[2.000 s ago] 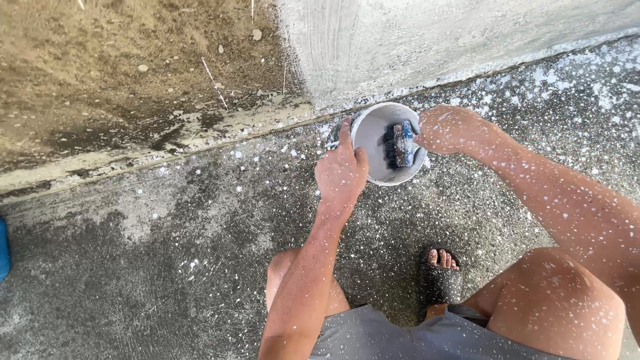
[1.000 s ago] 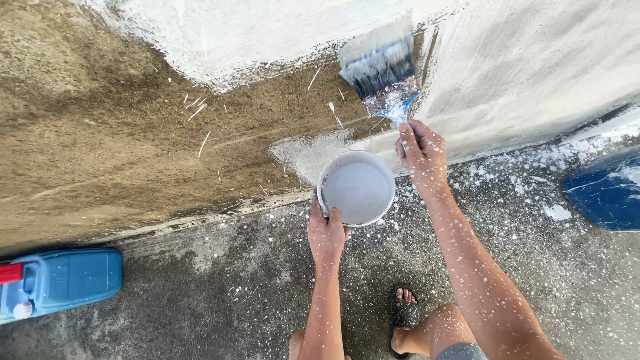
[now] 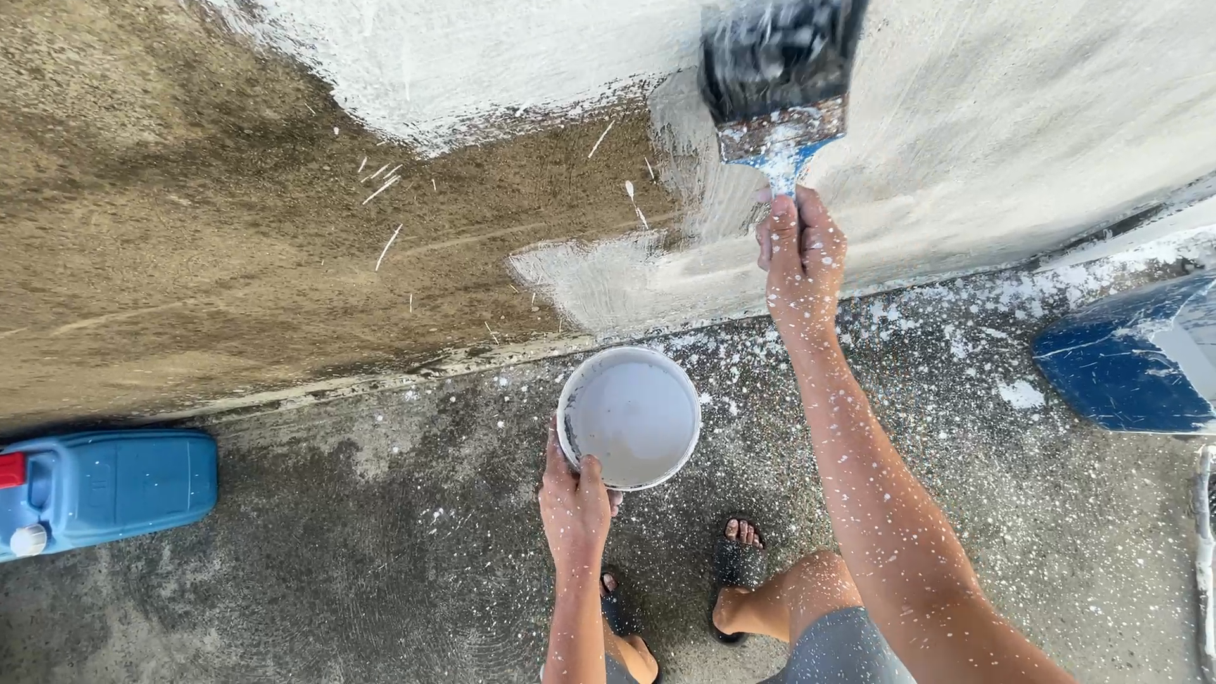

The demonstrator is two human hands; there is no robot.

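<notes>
My right hand [image 3: 803,256] grips the blue handle of a wide paintbrush [image 3: 781,85], whose dark, white-smeared bristles are against the wall at the top of the view. Below and to the left, my left hand [image 3: 578,503] holds a round white bucket [image 3: 699,418] by its rim, thumb over the edge. Pale liquid paint lies inside it. The wall [image 3: 285,209] is bare brown on the left and coated white above and to the right. A thinner, greyish wet patch [image 3: 598,280] reaches into the brown part.
A blue plastic jerrycan [image 3: 142,480] with a red part and a white cap lies by the wall's foot at left. A blue, paint-streaked container [image 3: 1121,361] stands at right. White spatters cover the concrete floor [image 3: 380,570]. My sandalled feet are below the bucket.
The brush was inside the bucket at first; my right hand has since lifted it to the wall and moved it further up. A wet patch now shows left of the brush. The view has shifted.
</notes>
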